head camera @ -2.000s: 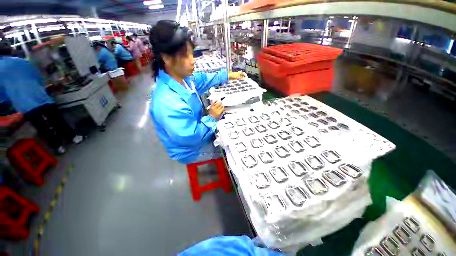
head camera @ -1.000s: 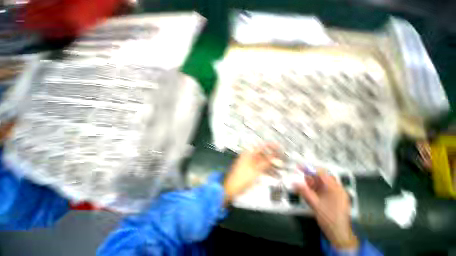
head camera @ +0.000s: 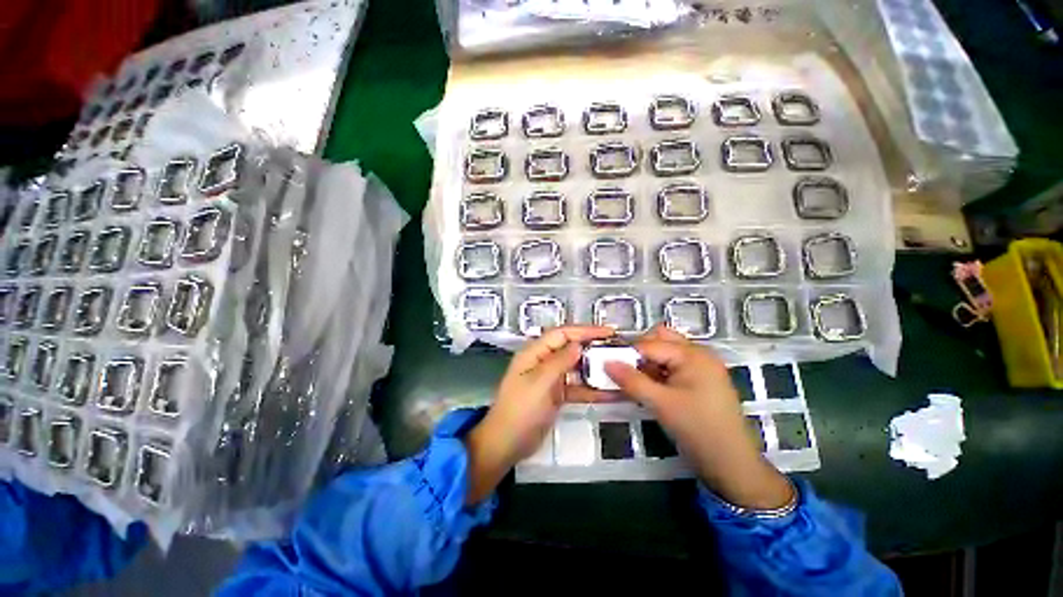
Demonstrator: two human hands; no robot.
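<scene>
My left hand [head camera: 527, 402] and my right hand [head camera: 697, 402] meet at the centre, just below the blister tray [head camera: 746, 222]. Between them they hold one small silver watch frame with a white square sticker [head camera: 611, 366] on it. A right fingertip rests on the white square. The sticker sheet [head camera: 606, 470] lies flat under my hands, with dark square gaps and a white square at its left; my hands hide part of it. The blister tray holds rows of silver rounded-square frames, with one gap in the third row.
Stacked blister trays [head camera: 280, 327] full of frames stand at left, a speckled white board [head camera: 305, 58] behind them. Release paper scraps [head camera: 929, 435], pink-handled scissors [head camera: 970, 292] and a yellow bin [head camera: 1026, 315] are at right. Wrapped round-sticker sheets [head camera: 950, 93] lie back right.
The view has turned from the neighbouring worker down to the bench and steadied. My hands, apart and blurred a second ago, are now together around the frame and white sticker.
</scene>
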